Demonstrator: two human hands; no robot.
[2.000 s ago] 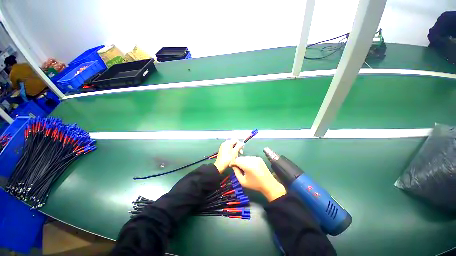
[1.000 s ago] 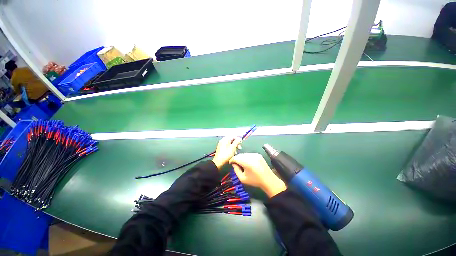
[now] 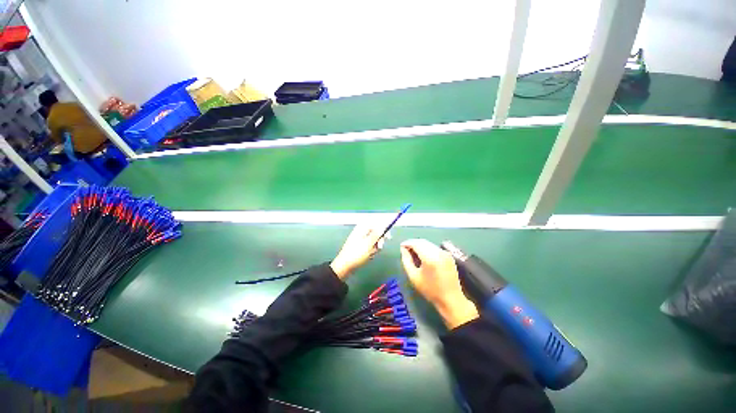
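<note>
My left hand (image 3: 361,246) holds a thin black cable (image 3: 270,280) near its blue end piece (image 3: 403,210), which points up and to the right. The cable's other end shows to the left of my left sleeve. My right hand (image 3: 428,270) is apart from the left, with fingers curled and thumb near the index finger. Whether a tiny piece is between its fingertips cannot be told. A small bundle of cables (image 3: 391,323) with red and blue ends lies partly under my left sleeve. A blue heat gun (image 3: 520,323) lies right of my right hand, its nozzle beside that hand.
A large fanned cable pile (image 3: 105,250) is at the left by a blue crate (image 3: 48,250). A grey plastic bag (image 3: 710,282) is at the right edge. White rails and a white post (image 3: 569,121) stand behind the hands. A black tray (image 3: 230,121) and a seated person are farther back.
My right hand has moved right, away from my left hand, and its fingers have opened slightly. The cable's red section no longer shows clearly. The whole view has shifted slightly.
</note>
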